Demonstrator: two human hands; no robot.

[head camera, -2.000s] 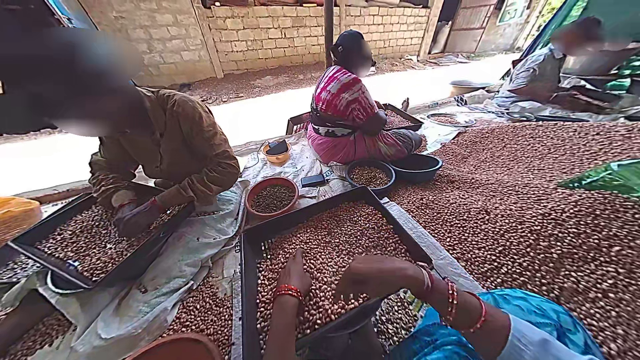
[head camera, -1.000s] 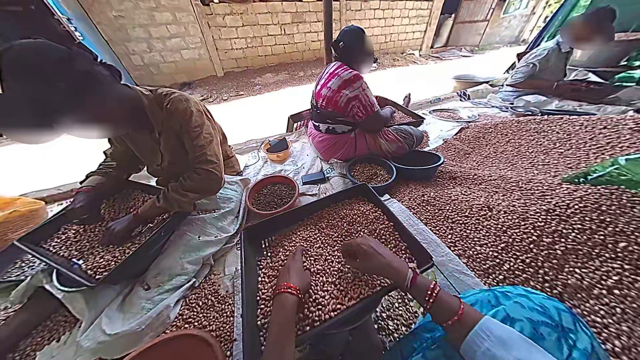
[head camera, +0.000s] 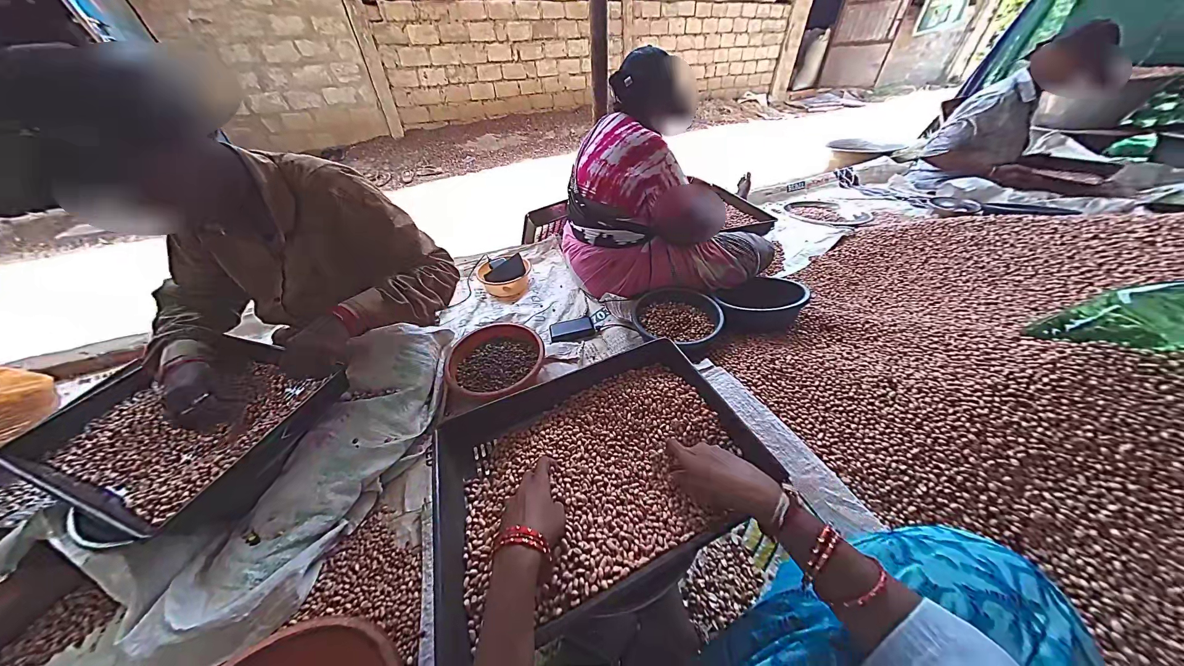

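Observation:
A black plastic crate tray (head camera: 606, 592) stands in front of me, spread with small brown nuts or seeds (head camera: 601, 462) that look like shelled peanuts. My left hand (head camera: 534, 507) rests on the layer at the left part of the tray, its fingertips among the pieces; red bangles circle the wrist. Over the right part, my right hand (head camera: 721, 476) touches the layer with bent fingers, thumb and forefinger close together. Whether either hand pinches a piece cannot be made out.
Co-workers sit at similar trays, one on the left (head camera: 287, 240), one farther back (head camera: 638, 185). A large heap (head camera: 971, 398) covers the right. Beyond my tray are a reddish-brown bowl (head camera: 495, 361), dark basins (head camera: 763, 303) and a black box-shaped device (head camera: 572, 328). Another reddish-brown container (head camera: 319, 643) stands near lower left.
My right hand, lower and nearer the tray's right edge two seconds ago, has moved up over the layer. My left hand stays at the left part. The left co-worker's hands have shifted.

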